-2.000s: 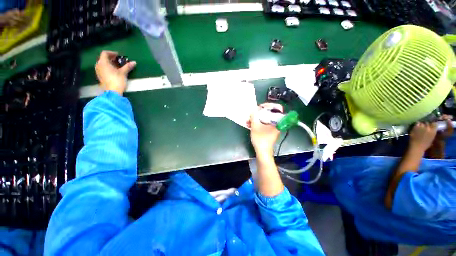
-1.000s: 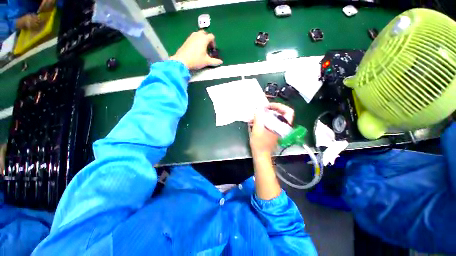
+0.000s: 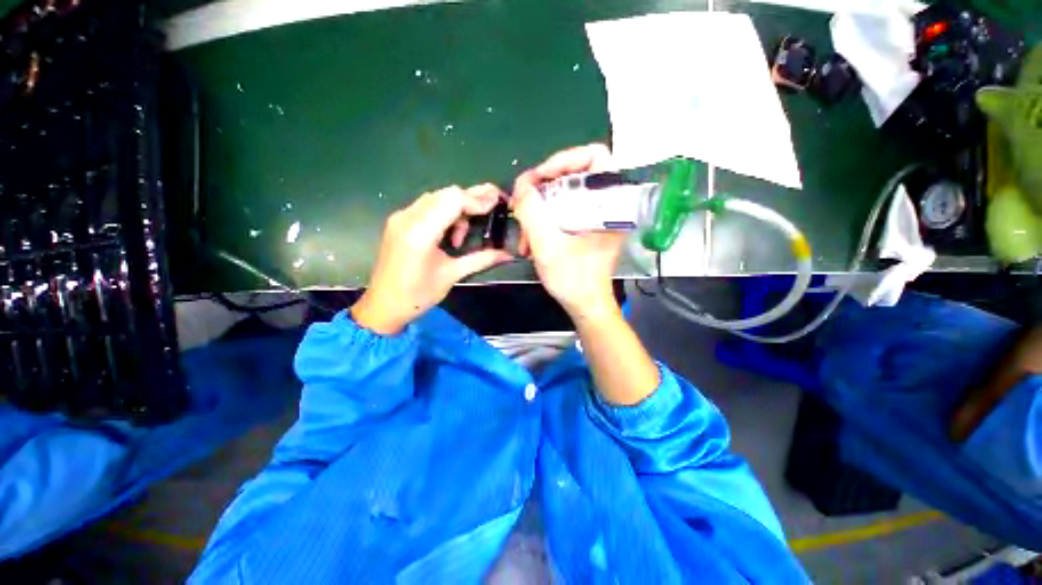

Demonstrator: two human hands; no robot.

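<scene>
My left hand (image 3: 431, 254) holds a small black housing (image 3: 496, 227) between thumb and fingers over the front part of the green bench. My right hand (image 3: 571, 246) holds the white glue syringe (image 3: 600, 207), lying nearly level, with its green adapter head (image 3: 674, 206) to the right. My right fingertips are beside the housing, close to or touching it. The needle tip is hidden by the fingers. A clear air hose (image 3: 780, 217) loops right from the green head.
A white paper sheet (image 3: 699, 97) lies ahead of the syringe. Two dark housings (image 3: 794, 62), a second white sheet (image 3: 878, 57), the controller (image 3: 954, 51), gauge (image 3: 942, 203), crumpled tissue (image 3: 904, 254) and green fan (image 3: 1017, 183) are at right. Black trays (image 3: 80, 229) stand at left.
My left hand has come back from the conveyor belt with the black housing and is now beside my right hand. The syringe now lies more level. The view has tilted down.
</scene>
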